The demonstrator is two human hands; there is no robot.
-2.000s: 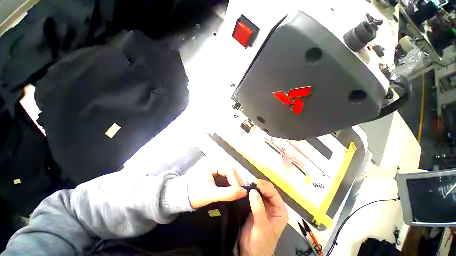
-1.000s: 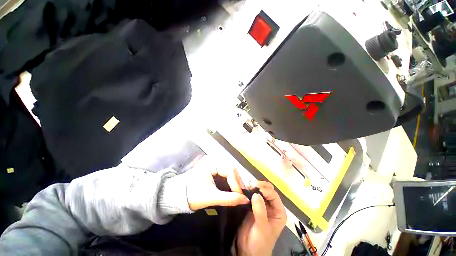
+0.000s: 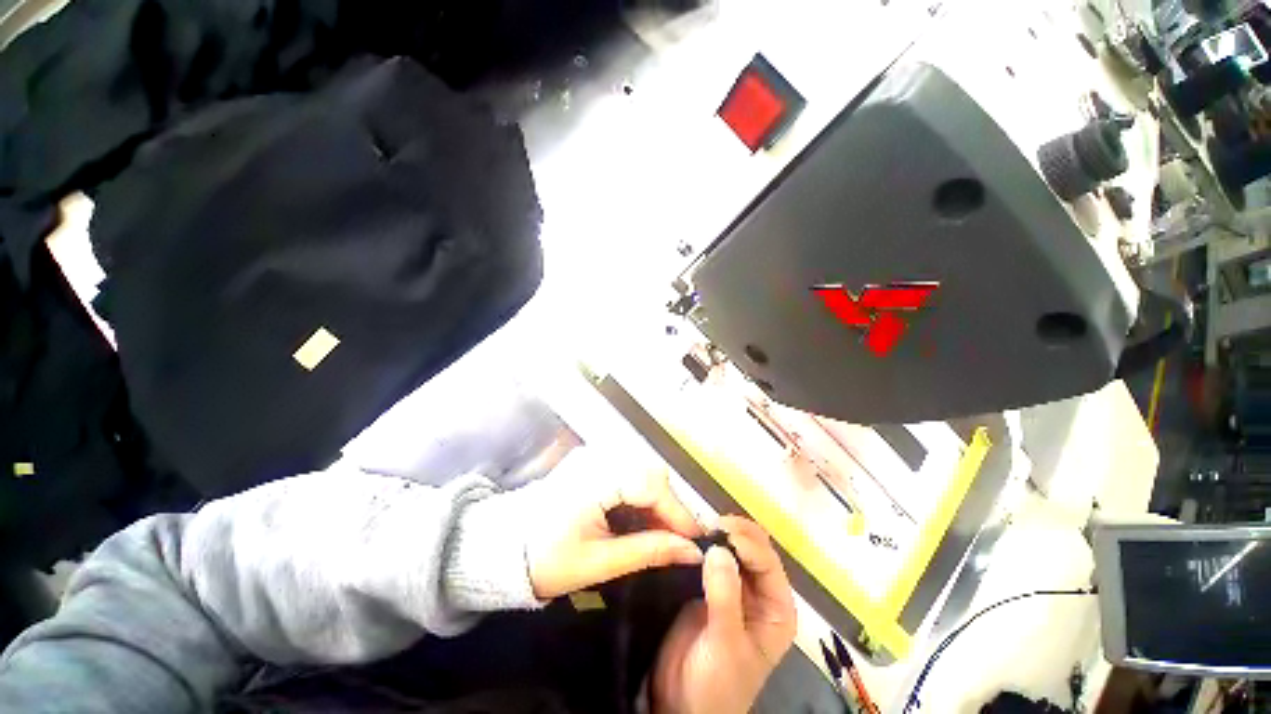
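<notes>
A black fabric panel [image 3: 488, 656] with a small yellow sticker lies low in front of me, partly hidden by my sleeve and hands. My left hand [image 3: 613, 541] comes in from the left and pinches a small dark fold of it between thumb and fingertips. My right hand [image 3: 732, 614], below and to the right, pinches the same fold. The fingertips of both hands nearly touch. The fold is mostly hidden by the fingers. The hands are just left of the yellow-edged template [image 3: 753, 527].
A grey sewing machine head [image 3: 920, 265] with a red logo stands beyond the template, a red switch [image 3: 757, 110] beside it. A stack of black panels [image 3: 321, 265] lies left. Orange-handled snips [image 3: 853, 681] lie lower right, near a screen [image 3: 1189, 597] and a cable.
The view has shifted, so the machine head sits further right and lower. Both hands keep pinching the fold in nearly the same place, with small finger movements.
</notes>
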